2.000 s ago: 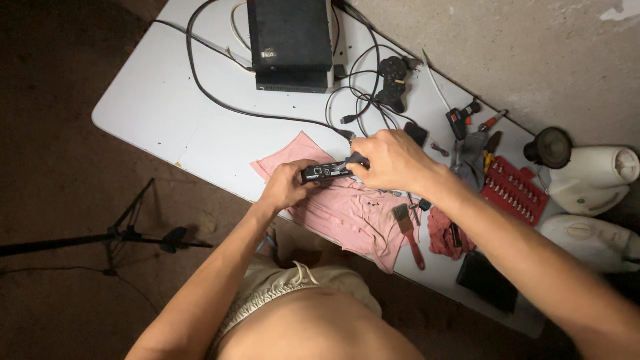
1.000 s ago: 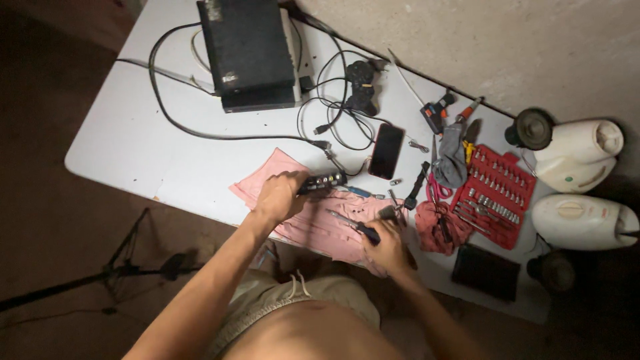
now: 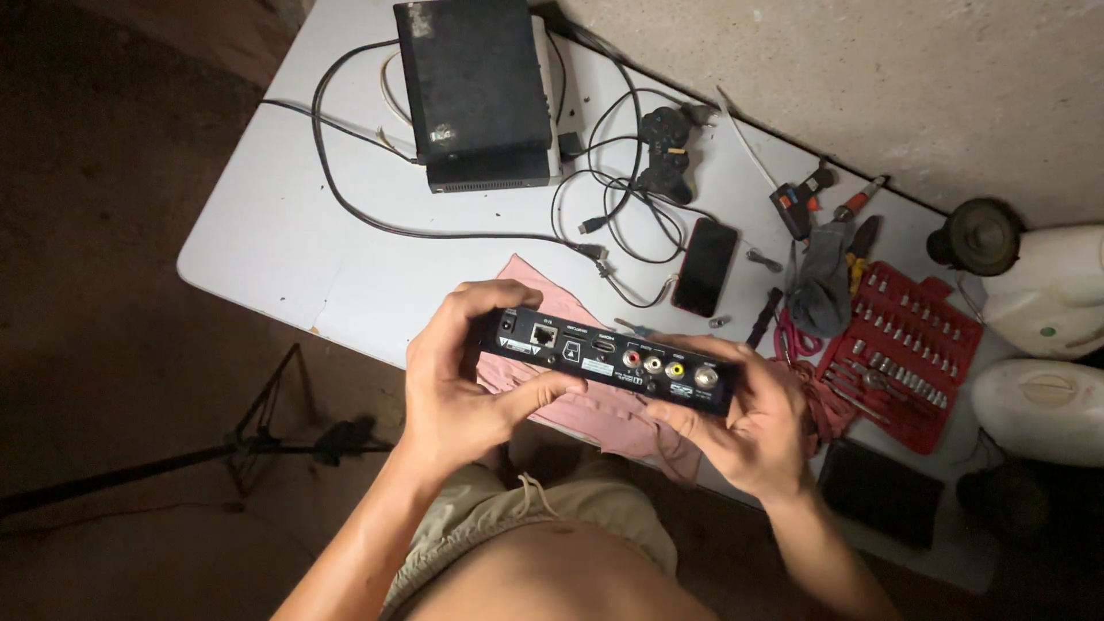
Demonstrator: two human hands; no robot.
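Note:
Both hands hold a black set-top box (image 3: 608, 362) in the air above a pink cloth (image 3: 595, 423). Its port panel, with an Ethernet socket, an HDMI socket and red, white and yellow RCA jacks, faces up. My left hand (image 3: 470, 379) grips the end by the power socket, thumb along the lower edge. Around the other end, by the coaxial connector, my right hand (image 3: 742, 414) is closed, thumb below. Just beyond the box, a blue-handled tool (image 3: 634, 328) lies partly hidden on the cloth. A black smartphone (image 3: 705, 267) lies farther back on the table.
A black console-like box (image 3: 483, 95), coiled cables (image 3: 431, 231) and a black game controller (image 3: 666, 155) occupy the table's (image 3: 259, 224) back. At right are a glue gun (image 3: 798, 203), a red socket set (image 3: 906, 354), a dark flat object (image 3: 880, 493) and white appliances (image 3: 1044, 414). A tripod (image 3: 250, 444) stands left.
One second ago my right hand held a dark-handled tool over the cloth; now it grips the box's right end. The box is turned so its ports show plainly. Two seconds ago both hands were at it.

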